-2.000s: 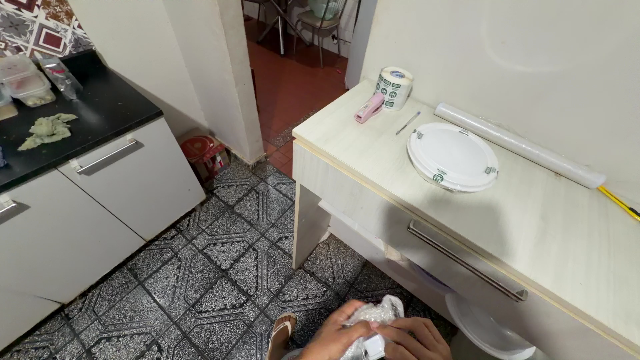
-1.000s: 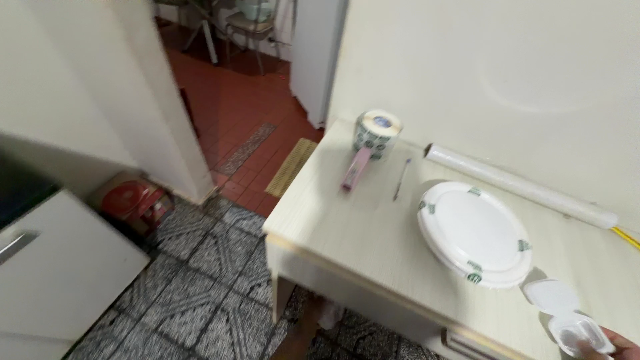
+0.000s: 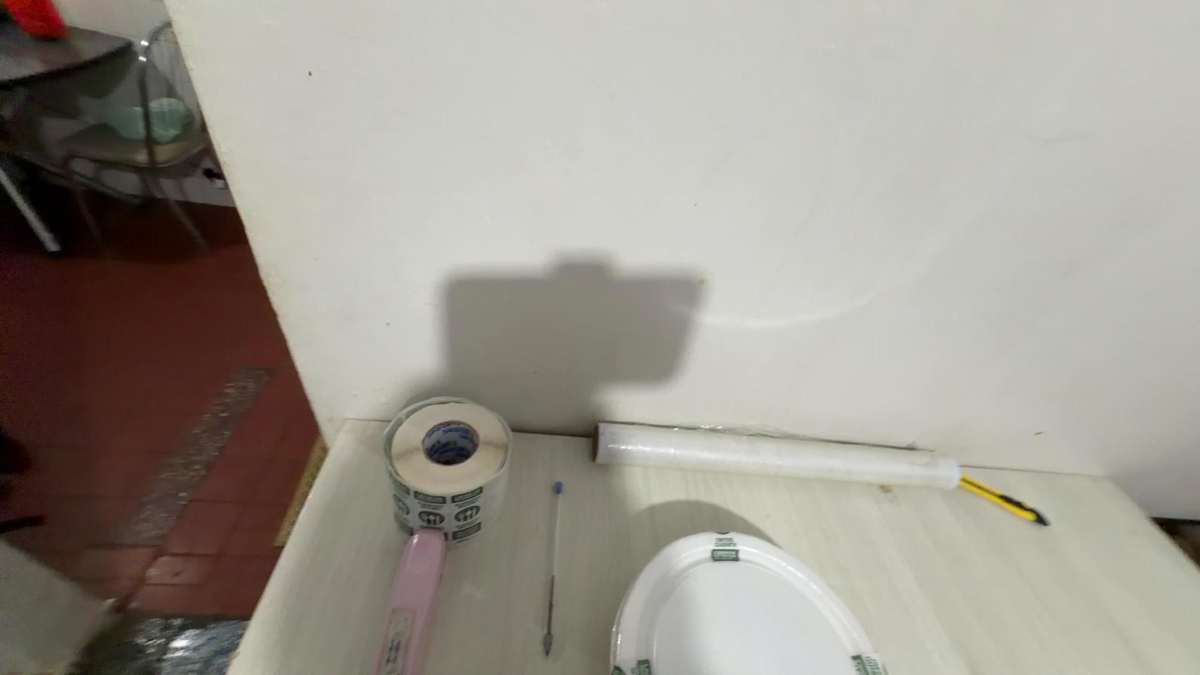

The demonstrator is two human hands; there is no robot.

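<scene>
Neither of my hands shows in the head view now. On the pale wooden desktop, a white round lid or plate with green stickers around its rim is cut off by the bottom edge. To its left lies a clear ballpoint pen with a blue end. A pink stapler-like tool rests against a roll of printed labels. Along the wall lies a roll of clear plastic film, and a yellow and black utility knife touches or sits partly behind its right end.
A white wall rises behind the desk and bears a dark shadow. At left, past the wall's edge, are a red tiled floor, a metal-framed chair holding a greenish bag, and a dark table.
Two seconds ago both hands held a crumpled whitish bundle; one second ago a hand was at a small open white container at lower right. Both are out of view, as the view has swung up toward the wall.
</scene>
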